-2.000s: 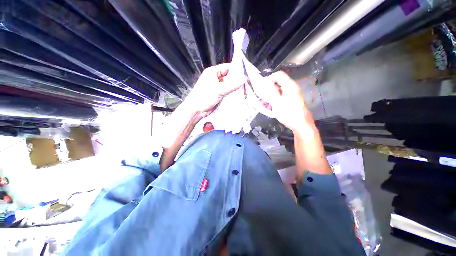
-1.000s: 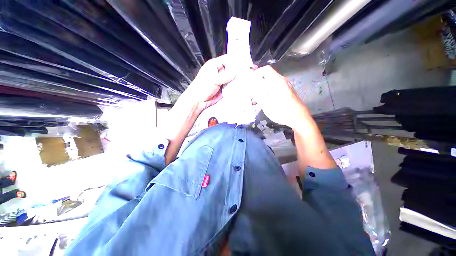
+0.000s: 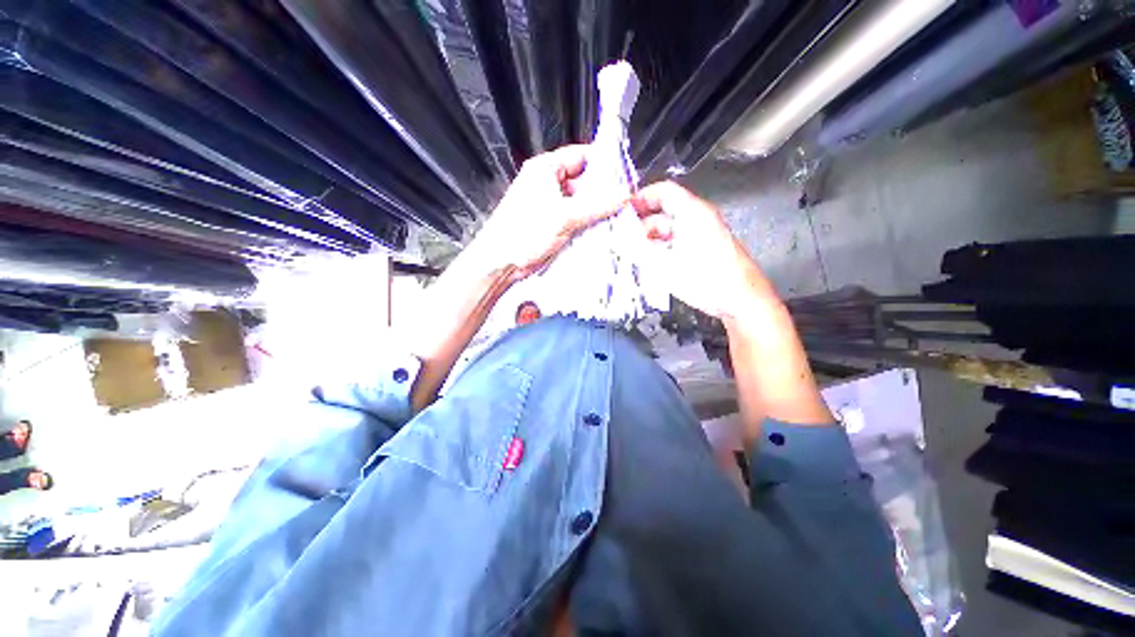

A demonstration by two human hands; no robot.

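A bunch of white paper tags [image 3: 617,97] stands up between my hands at chest height, its lower ends spread just above my shirt. The print is washed out by glare. My left hand [image 3: 535,205] is closed around the bunch from the left. My right hand [image 3: 691,249] is at the right edge of the bunch, its thumb and fingertips pinching at the tags. Glare blurs the edges of both hands.
Dark garments under shiny film [image 3: 361,100] hang close ahead and to the left. A pale covered garment [image 3: 834,75] is at upper right. Unbagged dark garments [image 3: 1058,299] are on the right. Brown cartons [image 3: 127,373] are at left. Another person's feet [image 3: 35,478] show at far left.
The bunch was parted between my hands, then turned broad side on. Now it is narrow and edge-on, and my right fingers are at its right edge.
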